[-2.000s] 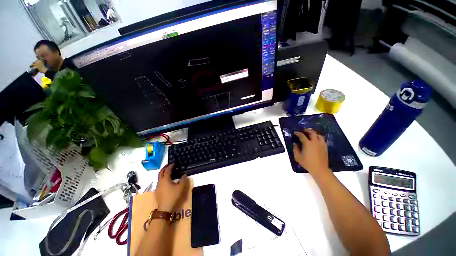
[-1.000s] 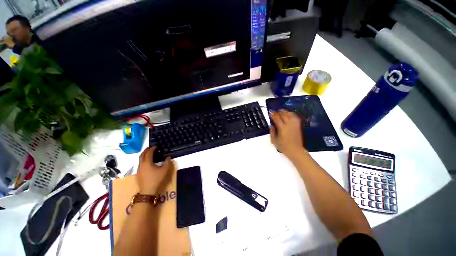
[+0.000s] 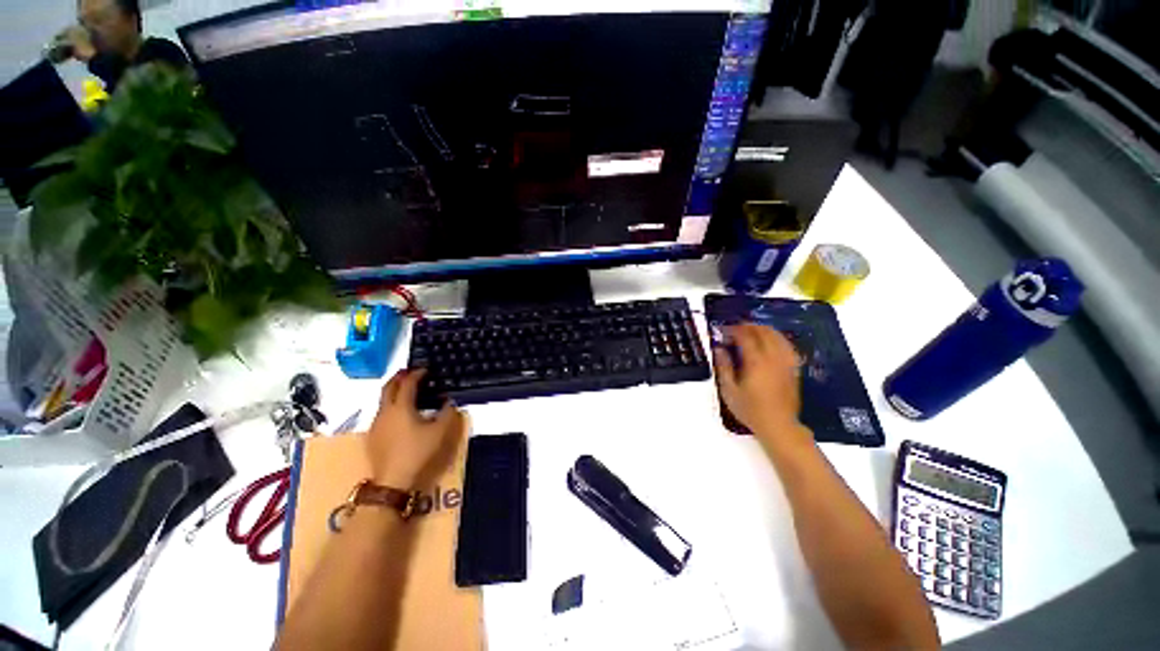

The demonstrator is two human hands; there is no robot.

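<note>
The monitor (image 3: pixel 471 153) shows a black screen with thin outlines of pattern pieces and a small pale box. My left hand (image 3: pixel 414 439) rests with its fingertips on the left end of the black keyboard (image 3: pixel 560 350), its forearm over the tan notebook (image 3: pixel 328 490). My right hand (image 3: pixel 763 382) lies on the left part of the dark mouse pad (image 3: pixel 833 369), curved over a dark mouse that is mostly hidden under it.
Phone (image 3: pixel 492 509), stapler (image 3: pixel 630 515) and paper (image 3: pixel 649 617) lie in front. Calculator (image 3: pixel 949 528), blue flask (image 3: pixel 980 341), yellow tape (image 3: pixel 832 274) at right. Tape dispenser (image 3: pixel 368 341), red-handled scissors (image 3: pixel 261 511), pouch (image 3: pixel 127 521), white basket (image 3: pixel 134 356), plant (image 3: pixel 178 204) at left; a person behind.
The camera view has shifted and tilted. Both hands stay at the keyboard's left end and on the mouse pad. The monitor content looks the same.
</note>
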